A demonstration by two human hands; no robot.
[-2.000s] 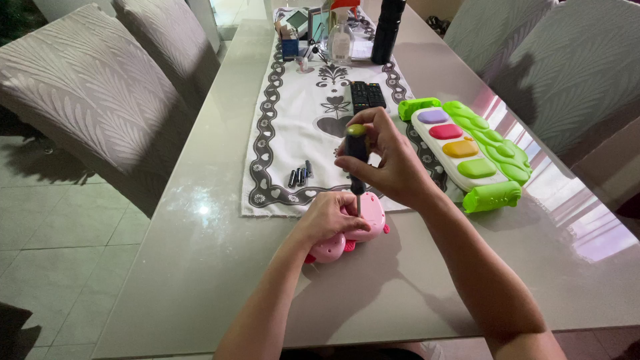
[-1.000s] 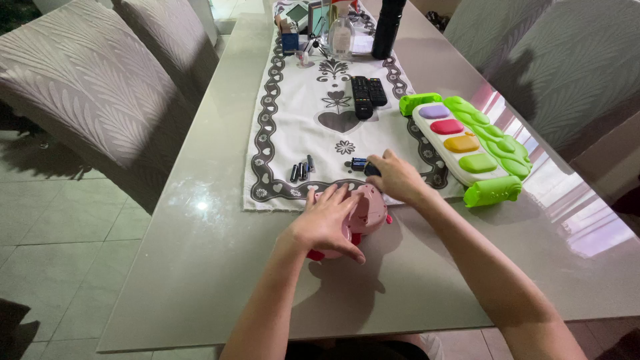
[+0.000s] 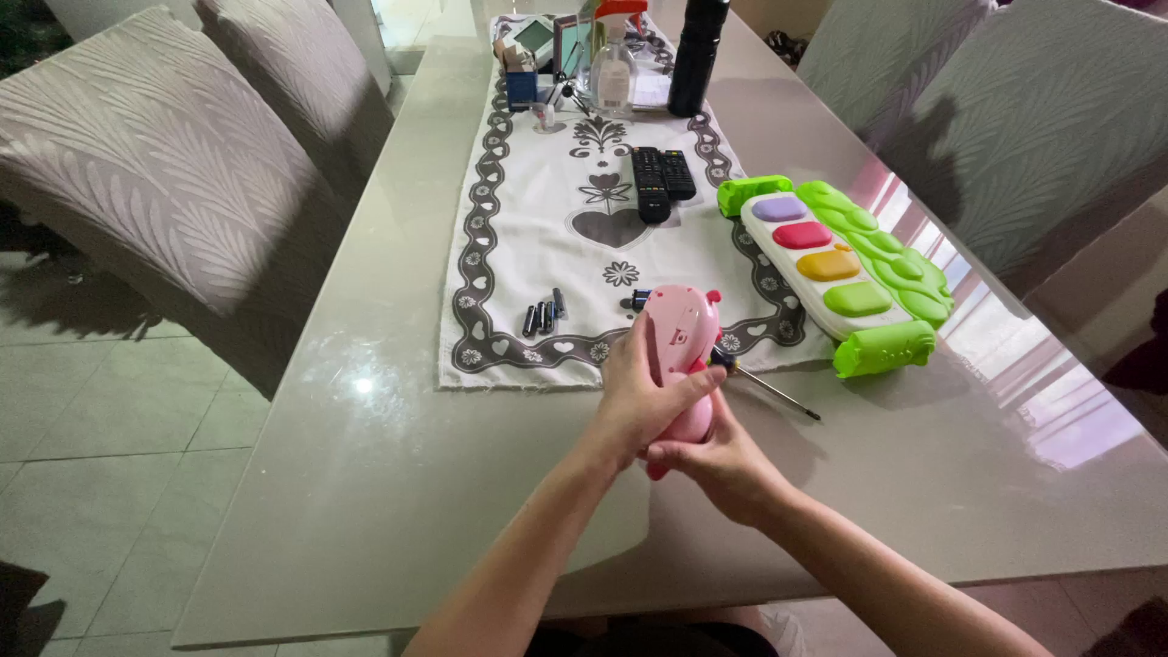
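Note:
A pink plastic toy with red parts is tilted up between both hands above the table's near part. My left hand grips its left side, thumb across the front. Around the toy's lower end are the fingers of my right hand. Just beyond the hands lies a screwdriver, its metal shaft pointing right and toward me; the toy and fingers hide much of its handle. Several small batteries lie on the cloth to the left. A dark cylindrical end shows behind the toy's upper left edge.
A toy keyboard with coloured keys and green ends stands at the right. Two black remote controls lie on the patterned table runner. Farther back are a clear bottle, a black bottle and a blue box. Padded chairs flank the table.
Two seconds ago my right hand held the screwdriver upright on the toy; now the screwdriver lies down. The toy, earlier on the table under my left hand, is raised and held in both hands.

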